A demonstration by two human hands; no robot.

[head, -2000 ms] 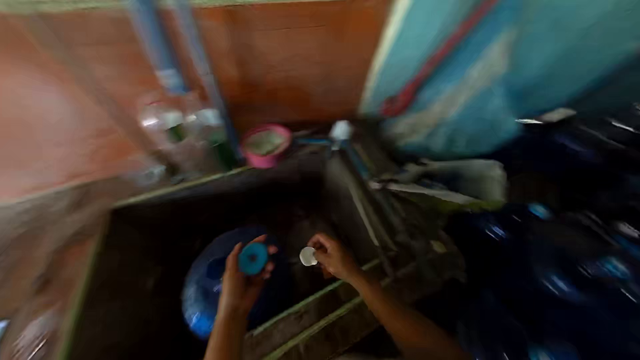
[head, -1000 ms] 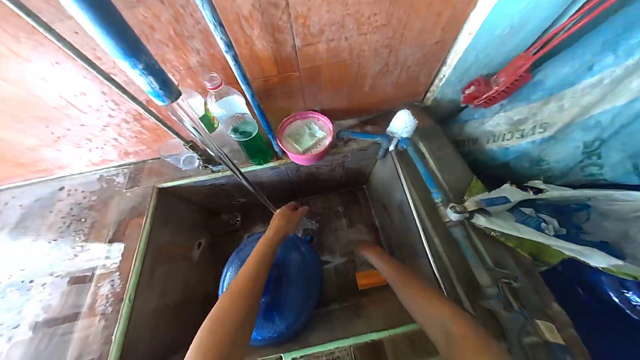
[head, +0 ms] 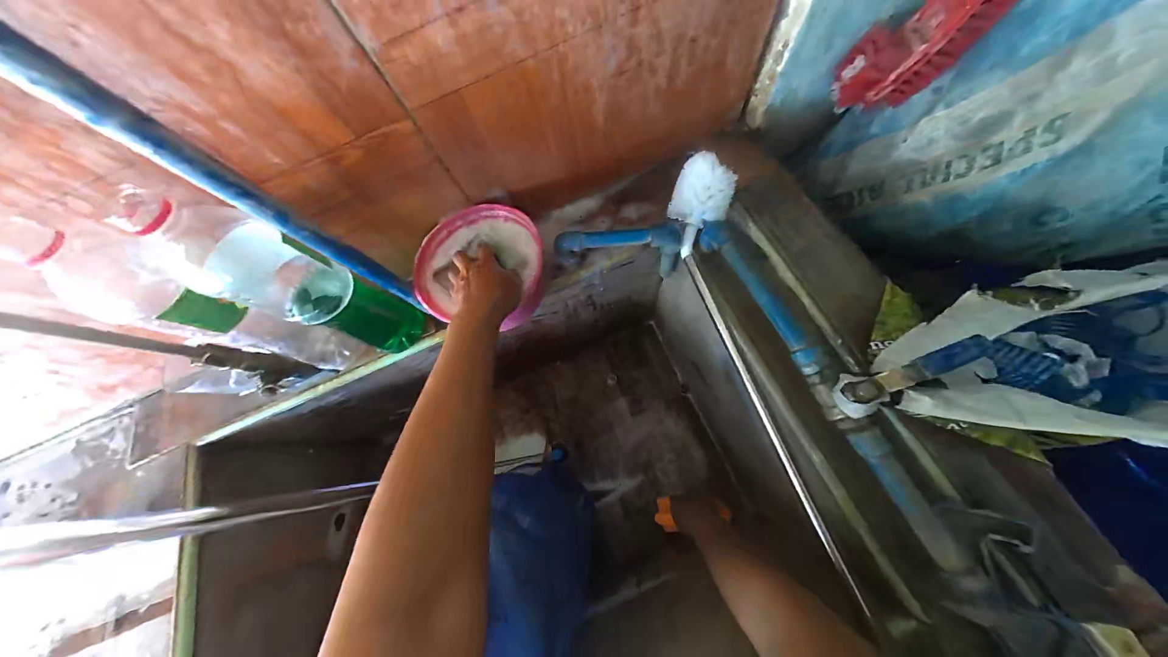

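Note:
My left hand reaches into a pink-rimmed round tub on the basin's back ledge, its fingers on something pale inside; whether they grip it is unclear. Down in the dark basin, my right hand is closed on an orange object, blurred and partly hidden by the hand. Between the forearms a blue plastic water container lies on the basin floor, partly covered by my left forearm. A small pale item shows at its top end.
A white-bristled brush stands by blue pipes at the back corner. Cut plastic bottles, one green, line the left ledge. A blue pole slants across. Torn sacking and a red plastic brush are at right.
My left hand has moved from the top of the blue container to the pink-rimmed tub. My right hand is now at the orange object, which lay beside it on the basin floor.

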